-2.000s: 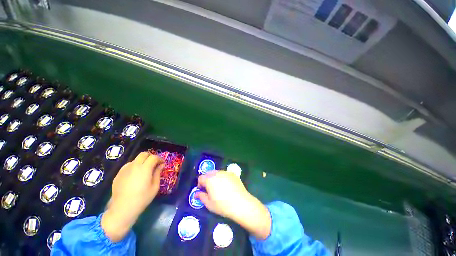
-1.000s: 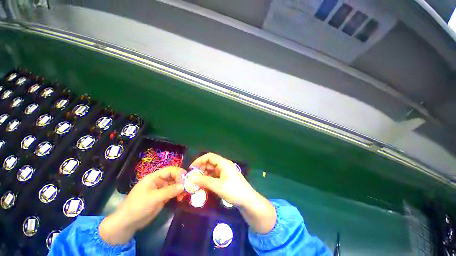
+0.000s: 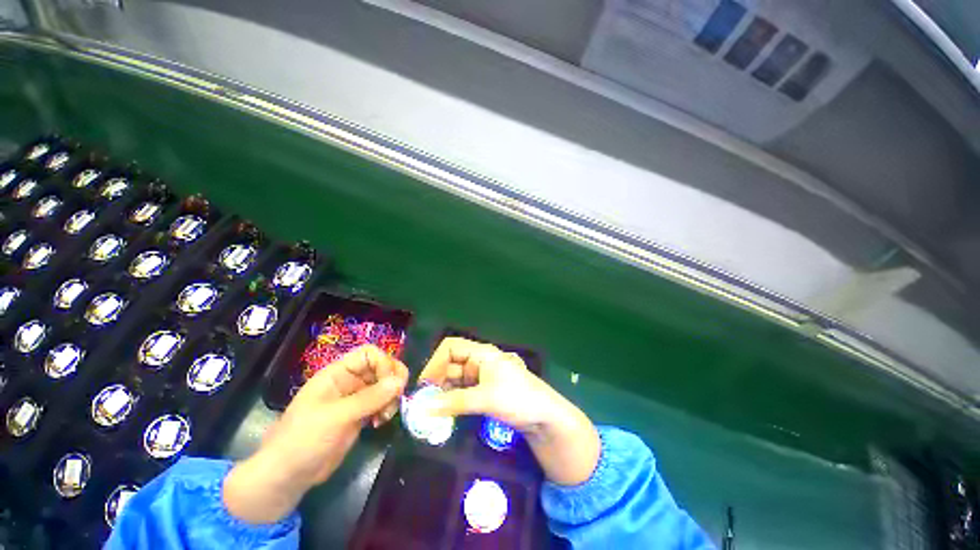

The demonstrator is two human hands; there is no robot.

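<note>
My right hand [image 3: 496, 400] holds a round module [image 3: 429, 416], glowing white, between thumb and fingers above the black working tray [image 3: 414, 505]. My left hand [image 3: 342, 417] is just left of the module with thumb and fingertips pinched together; whether a thin strand is between them I cannot tell. In the tray, one module [image 3: 498, 432] glows blue, partly under my right hand, and another [image 3: 486, 505] glows white. The tray's lower left pocket holds no module. A black parts box [image 3: 282, 371] with tangled red, pink and yellow strands [image 3: 346, 342] lies behind my left hand.
Black stock trays [image 3: 129, 365] with many unlit round modules fill the left side. The green mat [image 3: 645, 397] meets a grey-white panel with a posted sheet [image 3: 731, 64]. A thin dark tool [image 3: 730, 531] lies at lower right. A gridded item [image 3: 911, 505] is at far right.
My hands have moved slightly apart from meeting at the module, which stays in my right hand. The module near my right wrist now shows blue. The whole view has shifted a little.
</note>
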